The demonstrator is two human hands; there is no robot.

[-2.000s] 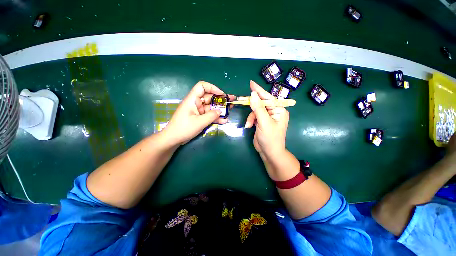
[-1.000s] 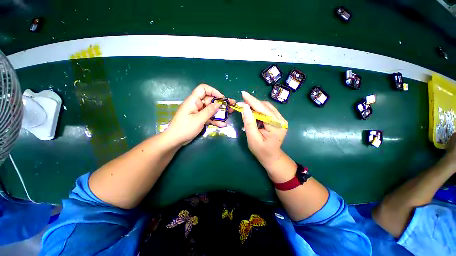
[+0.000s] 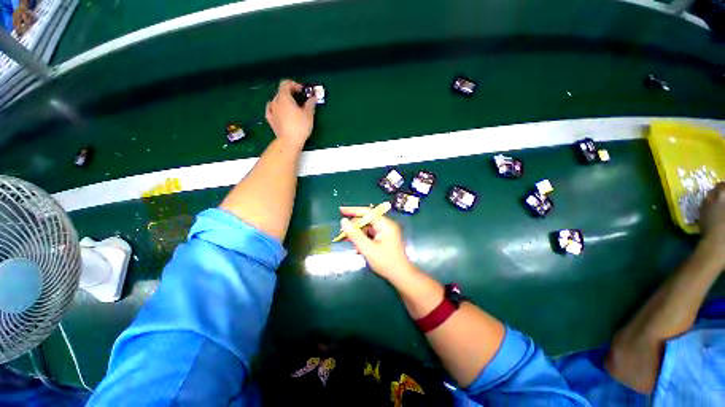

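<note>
My left hand [image 3: 290,116] is stretched out beyond the white edge strip, its fingers at a black electronic unit [image 3: 315,94] with a pale patch. The unit is at or just above the green surface; I cannot tell which. My right hand [image 3: 375,235] holds the yellow tweezers [image 3: 362,221] like a pen, low over the near green surface, tips pointing down left. Several black units, one of them here [image 3: 462,198], lie loose to the right of the tweezers. Faint amber tape pieces [image 3: 316,238] lie left of the tweezers.
A white fan [image 3: 30,270] stands at left, beside an amber tape strip [image 3: 168,230]. The curved white strip [image 3: 350,157] crosses the bench. More units lie beyond it. At right, a neighbouring person's hand reaches into a yellow tray [image 3: 666,171] of small pale parts.
My left hand has moved from in front of me to beyond the white strip, with a unit at its fingers. My right hand moved slightly left and down with the tweezers. The view has shifted.
</note>
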